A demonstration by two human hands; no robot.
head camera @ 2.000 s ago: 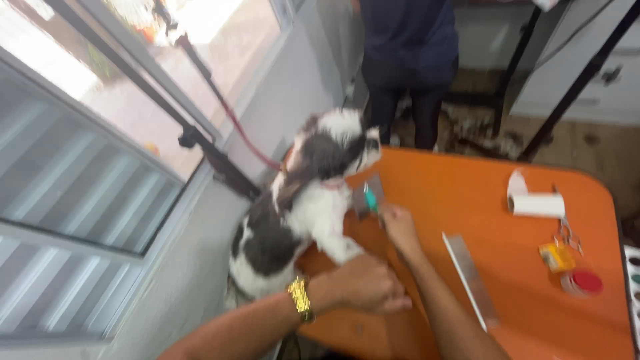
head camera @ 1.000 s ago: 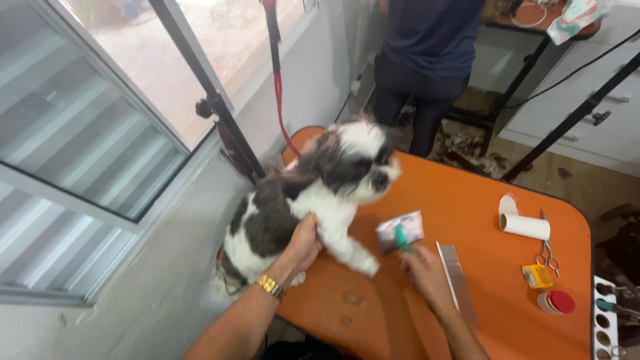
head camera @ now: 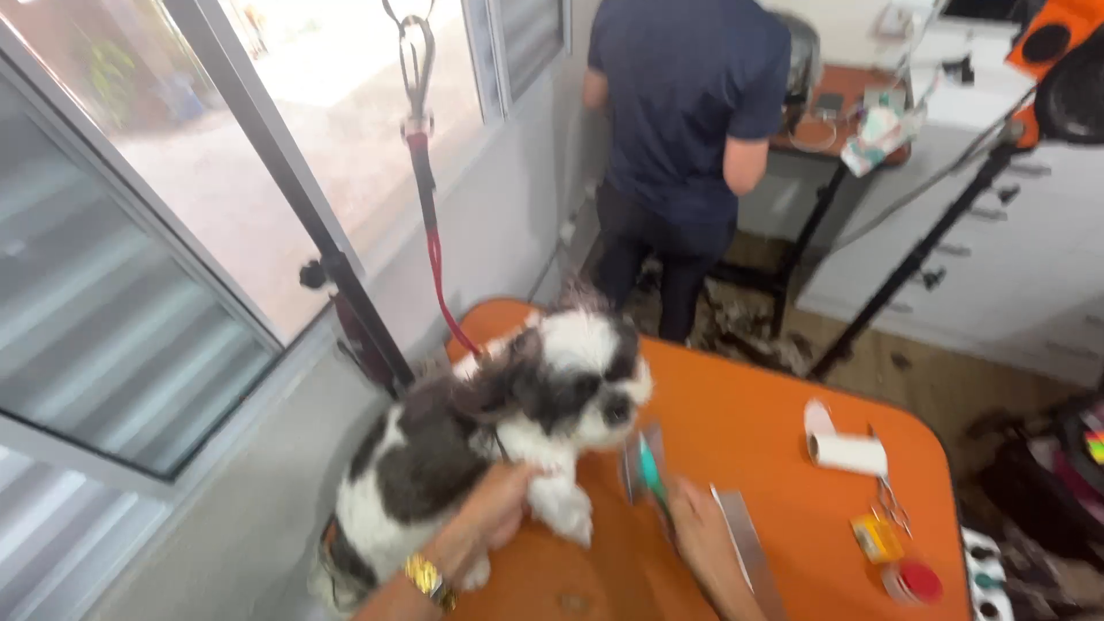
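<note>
A black-and-white long-haired dog (head camera: pixel 414 466) sits on the orange grooming table (head camera: pixel 716 388), a red grooming loop (head camera: pixel 438 276) at its neck. My left hand (head camera: pixel 504 500), with a gold watch on the wrist, is at the dog's chest and upper front leg, its fingers closed on fur or leg. In my right hand (head camera: pixel 690 513) is a slicker brush (head camera: pixel 642 466) with a teal and dark handle, its head blurred, just in front of the dog's chest and below its muzzle. A metal comb (head camera: pixel 746 539) lies beside my right forearm.
On the table's right side lie a white paper roll (head camera: pixel 849 453), scissors (head camera: pixel 891 504), a yellow box (head camera: pixel 876 538) and a red-lidded jar (head camera: pixel 914 582). A grooming arm post (head camera: pixel 319 216) stands at the window. Beyond the table, a person (head camera: pixel 681 129) stands facing away near another table.
Two seconds ago my hands were close together by the dog's front leg; now my left hand is at its chest. The dog's head was turned more sideways before. The view has shifted.
</note>
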